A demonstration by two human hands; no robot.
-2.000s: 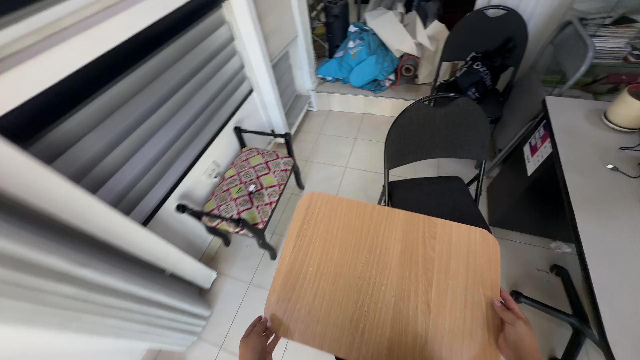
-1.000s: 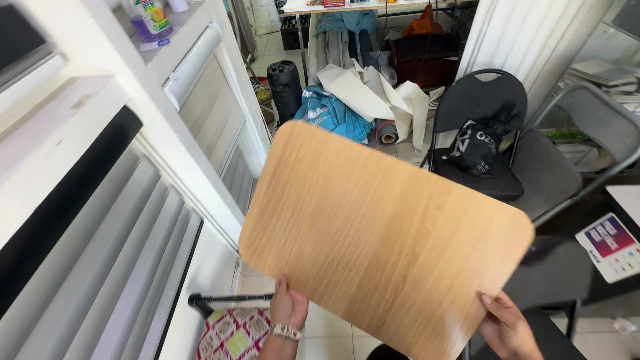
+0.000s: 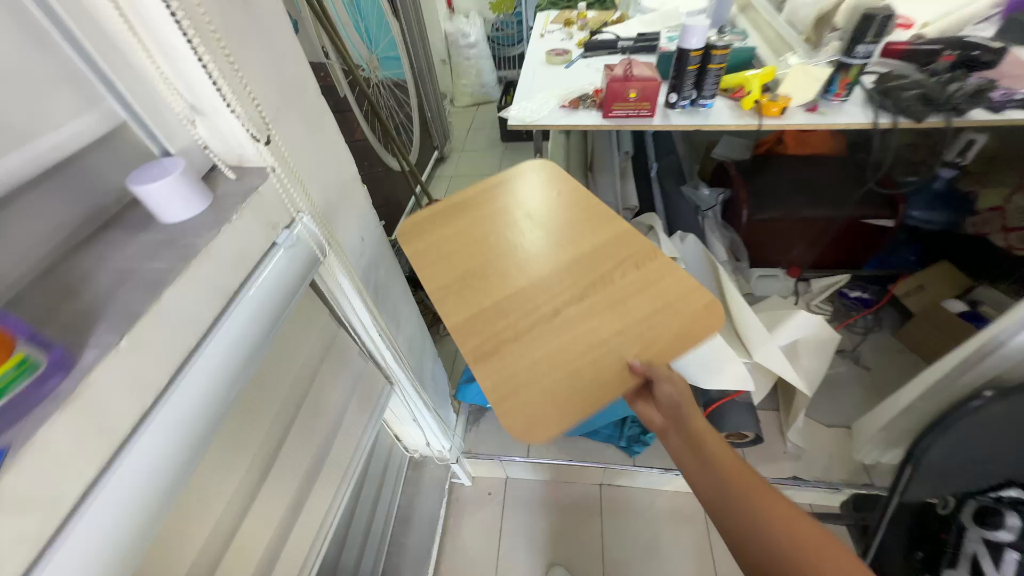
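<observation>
A rectangular wood-grain board (image 3: 552,296) with rounded corners is held up in the middle of the view, tilted. My right hand (image 3: 660,394) grips its near right edge, with the thumb on the upper face and the fingers hidden beneath. My left hand is out of sight. Beneath the board, part of a blue plastic bag (image 3: 624,432) shows on the floor, beside crumpled off-white sheets (image 3: 760,336) and a dark roll (image 3: 732,420).
Ahead stands a white worktable (image 3: 560,96) with spray cans (image 3: 698,68), a red box (image 3: 630,88) and a yellow glue gun (image 3: 752,86). A windowsill (image 3: 152,264) runs along the left. A bicycle wheel (image 3: 376,72) is beyond the wall's end. A black chair (image 3: 944,472) stands at right.
My left hand has left the board and the view; my right hand alone holds it. The view has swung toward the worktable, and the patterned stool is out of view.
</observation>
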